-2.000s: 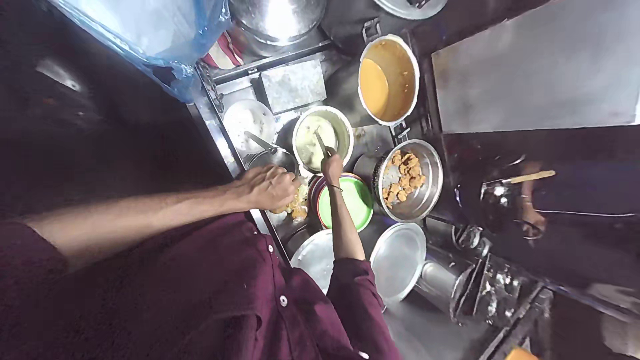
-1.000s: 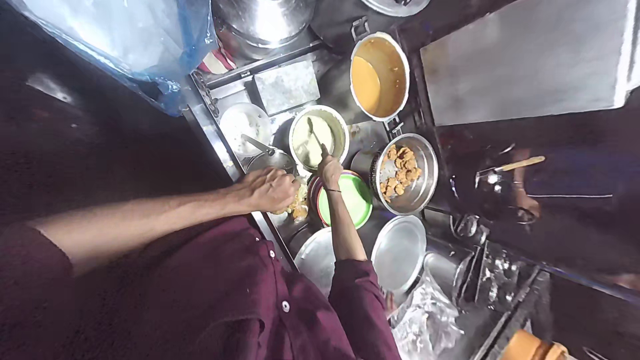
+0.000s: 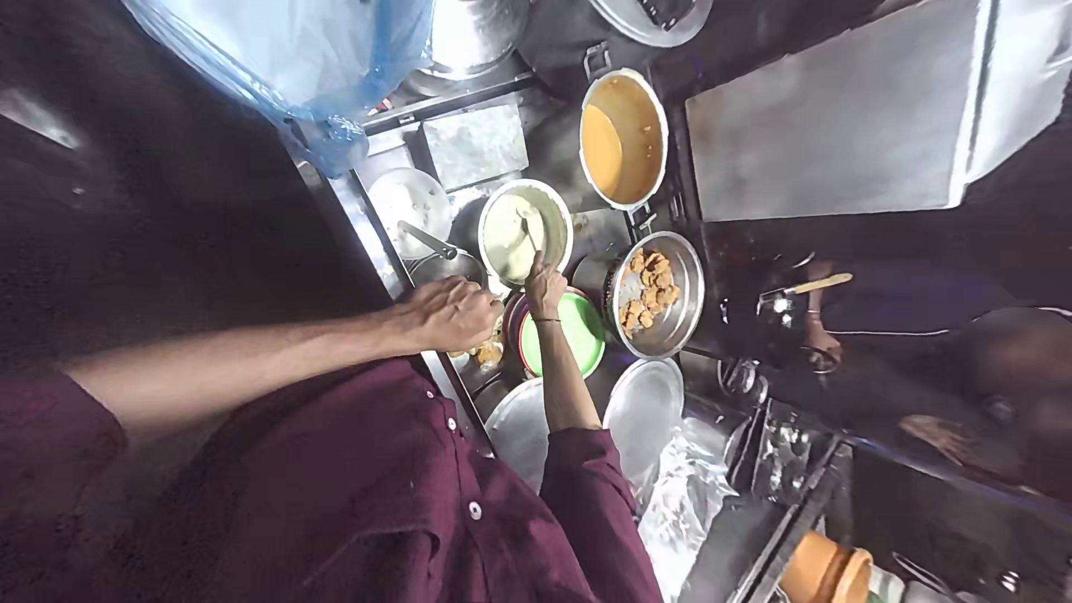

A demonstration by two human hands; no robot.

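Note:
My right hand (image 3: 546, 289), with a thin dark band at the wrist, grips the handle of a spoon or ladle (image 3: 532, 228). Its head rests in pale, creamy liquid inside a round metal pot (image 3: 568, 219). To the left, my left hand (image 3: 456, 314) is curled knuckles up at the counter edge, just below a metal pan (image 3: 448, 266); its fingertips and anything in them are hidden. Pieces of food (image 3: 488, 352) show beside it. Under my right wrist lies a bright green round lid or plate (image 3: 578, 335). Fried pieces (image 3: 649, 293) sit in a steel pot (image 3: 691, 289) to the right.
A tall pot (image 3: 624, 138) holds orange liquid. A white bowl (image 3: 410, 209) and a rectangular metal lid (image 3: 476, 144) stand at upper left, near a blue-tinted plastic bag (image 3: 335, 75). Metal plates (image 3: 645, 402) and clear plastic (image 3: 682, 494) are lower down. Another person's hand (image 3: 825, 345) is at right.
Clear plastic, not visible two seconds ago, shows beside the lower metal plates. Both my hands stay in about the same places, the right one still on the utensil in the pale liquid.

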